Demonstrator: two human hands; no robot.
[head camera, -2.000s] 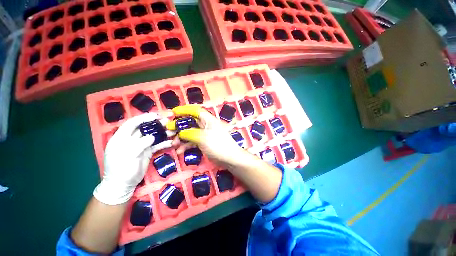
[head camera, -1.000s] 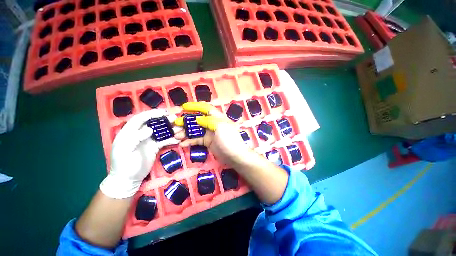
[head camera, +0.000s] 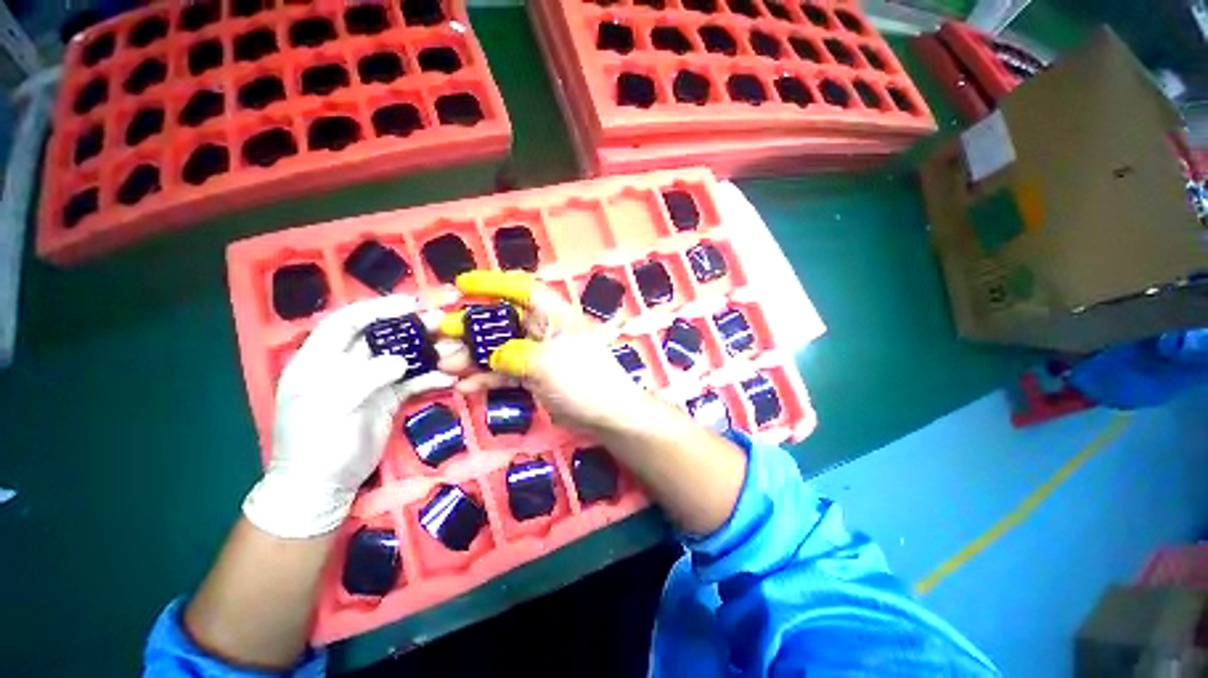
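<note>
My left hand (head camera: 331, 404), in a white glove, holds a black smartwatch body (head camera: 400, 342) over the working tray. My right hand (head camera: 556, 351), with yellow finger cots on some fingers, holds a second smartwatch body (head camera: 492, 334) beside it. Both screens show pale rows that are too small to read. The pink-red working tray (head camera: 252, 285) lies below my hands with black watch bodies in most of its pockets. Two pockets in its far row are empty. My hands hide some pockets in the middle.
A filled tray (head camera: 159, 228) lies at the upper left. Stacked trays (head camera: 768, 148) stand at the upper right. A white sheet (head camera: 775, 272) sticks out under the working tray's right side. A brown cardboard box (head camera: 1073, 199) stands at the right, with a blue sleeve (head camera: 1139, 371) below it.
The right thumb and fingers have shifted on their watch body. Both screens showed fewer clear rows two seconds ago. The whole view has shifted slightly since one second ago.
</note>
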